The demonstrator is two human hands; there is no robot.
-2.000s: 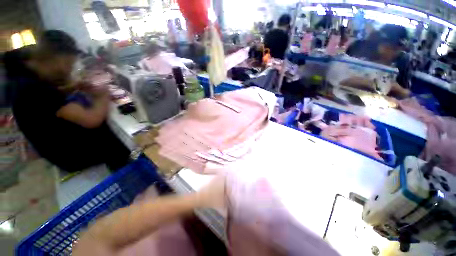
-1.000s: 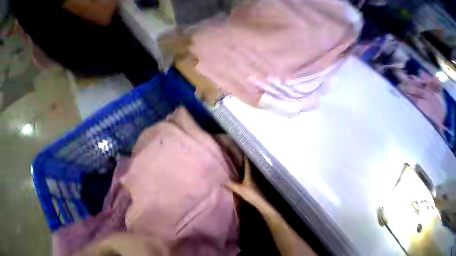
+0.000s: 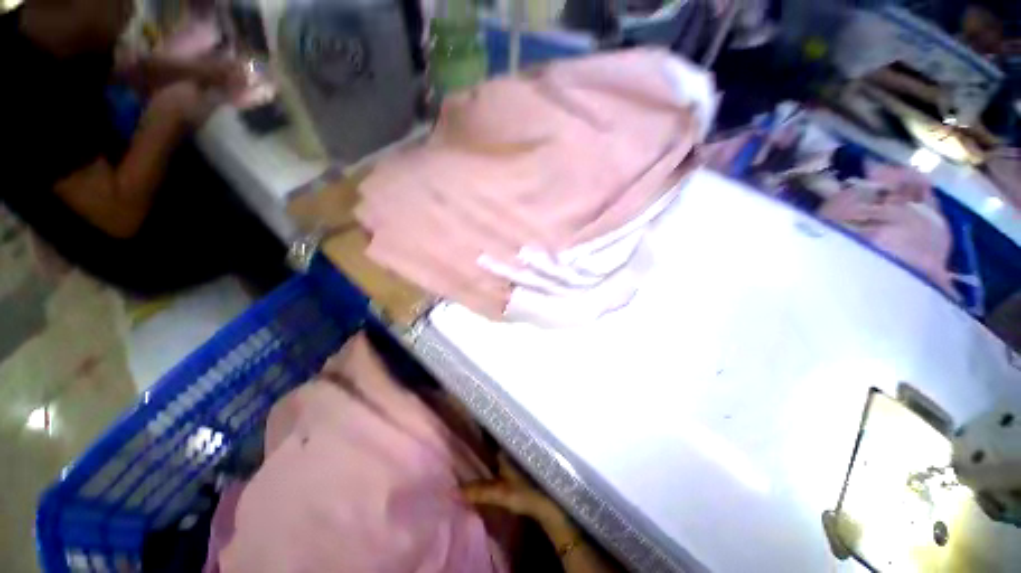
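Note:
A dusty pink fabric panel (image 3: 353,481) hangs in loose folds over the near end of the blue basket, beside the table edge. My right hand (image 3: 509,495) is at the panel's right edge, low beside the table, with its fingers touching the cloth; whether they grip it is unclear. My left hand is not in view. A stack of pink cut pieces (image 3: 537,168) with white edges lies at the table's far left end.
The blue plastic basket (image 3: 185,409) stands left of the white table (image 3: 661,369). The sewing machine head (image 3: 994,453) is cut off at the right, near a glowing plate. A person in black (image 3: 123,168) sits at upper left. Another basket holds pink pieces beyond the table.
The pink panel has gone from the table to the basket side. Since one second ago the view has tilted up, my left arm has left the picture, and my right hand stays at the cloth.

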